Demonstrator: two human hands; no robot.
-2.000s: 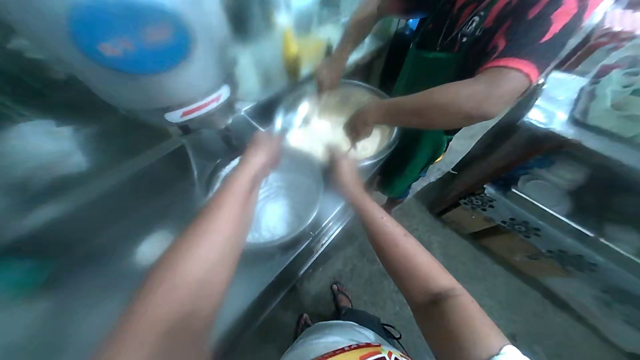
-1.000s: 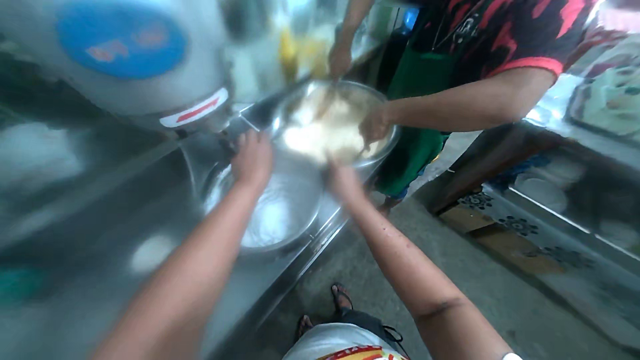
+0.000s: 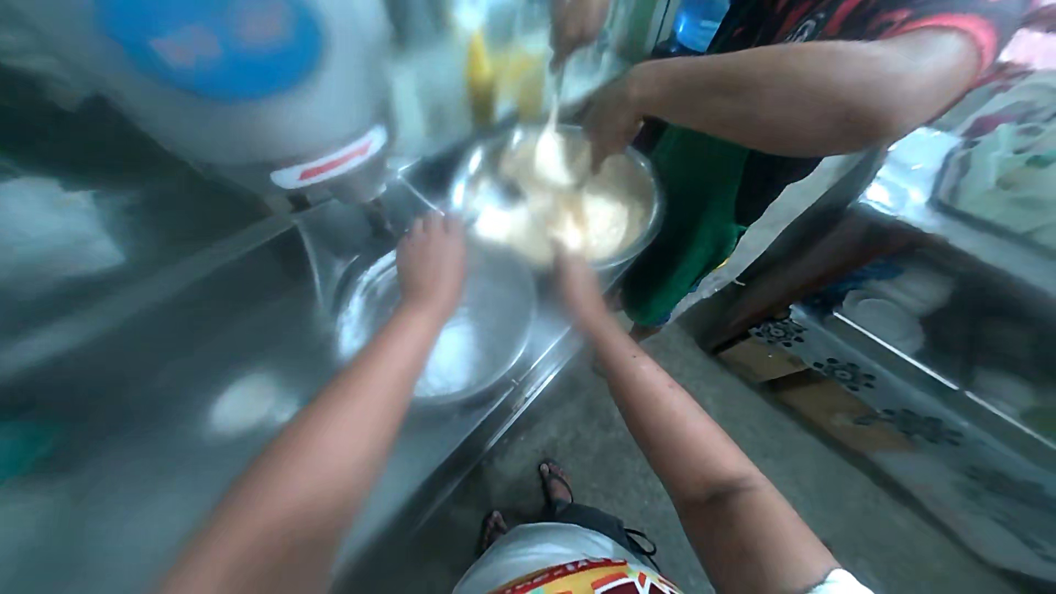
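Observation:
A metal bowl holds a pale, wet, batter-like or doughy mass. My right hand reaches over its near rim with blurred fingers in the pale mass; whether they grip any of it cannot be told. My left hand is at the near left side of that bowl, above a second, wide metal basin that looks empty; its fingertips are near the first bowl's rim, and its grip is unclear. A co-worker's hand is over the far side of the bowl, and their other hand holds a utensil with pale stuff on it.
Both vessels stand on a metal counter. A large pale container with a blue label looms at the upper left. The co-worker in a green apron stands beyond the bowl. At right is a metal-topped cabinet with plates.
The co-worker's far hand has risen above the bowl, with a utensil now visible below it. Their other hand has moved toward the bowl's far edge. My left hand stays near the bowl's left side.

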